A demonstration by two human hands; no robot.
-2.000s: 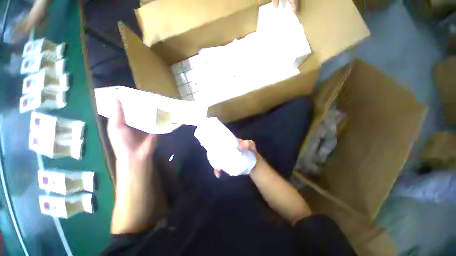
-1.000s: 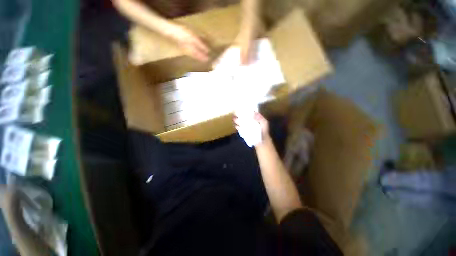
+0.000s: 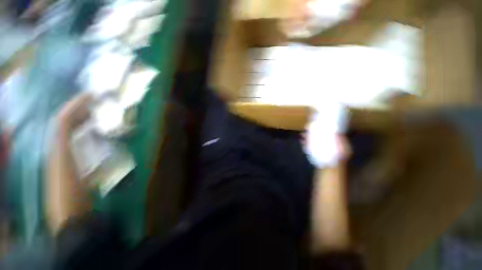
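The picture is strongly blurred. My right hand (image 3: 341, 150) is closed around a small white item (image 3: 324, 134) at the near wall of the packing carton (image 3: 275, 115); whether it is a box or a wrapped product is unclear. A tight layer of white boxes (image 3: 327, 74) fills much of the carton. My left hand (image 3: 75, 113) is over the green belt (image 3: 138, 211), beside open white boxes (image 3: 108, 68). Its fingers meet a white box (image 3: 109, 117), but blur hides whether they grip it.
Another person's hand (image 3: 296, 25) is over the packing carton's far side, beside a white item (image 3: 330, 9). The deeper brown parts carton (image 3: 433, 174) stands at right. The carton's right flap (image 3: 449, 58) is spread outward.
The view has swung left. My left hand has moved up along the belt to the open boxes. My right hand still holds the white item. One of the other person's hands has left the white boxes.
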